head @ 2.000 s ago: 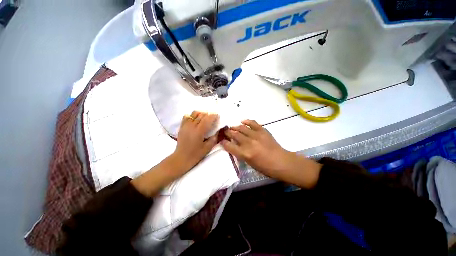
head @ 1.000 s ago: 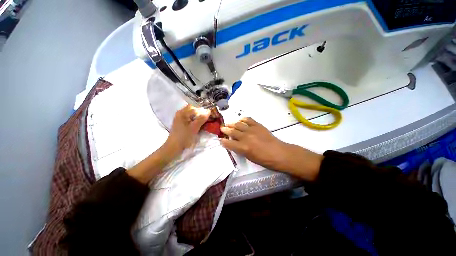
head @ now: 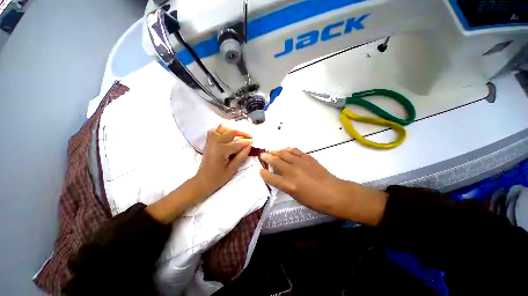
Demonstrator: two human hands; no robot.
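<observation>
The white quilted lining [head: 136, 153] lies left of and below the needle area, with the brown-red checked cloth [head: 81, 193] along its left side and under its lower edge. A pale rounded pocket piece [head: 190, 113] lies left of the presser foot [head: 246, 113]. My left hand [head: 223, 153] pinches the edge of the cloth just below the presser foot. My right hand [head: 301, 176] holds the same edge close beside it. A small dark red bit of cloth [head: 256, 151] shows between the fingertips. The needle tip is hard to make out.
Scissors with green and yellow handles [head: 370, 118] lie on the bed of the white JACK sewing machine [head: 324, 43], right of the needle. A ruler strip [head: 301, 215] runs along the table's front edge. Part of a blue crate [head: 483, 188] with grey pieces [head: 518, 202] is at right.
The bright red cloth seen between my hands a second ago is now mostly hidden, with only a dark red edge showing. Both hands stay close together below the presser foot.
</observation>
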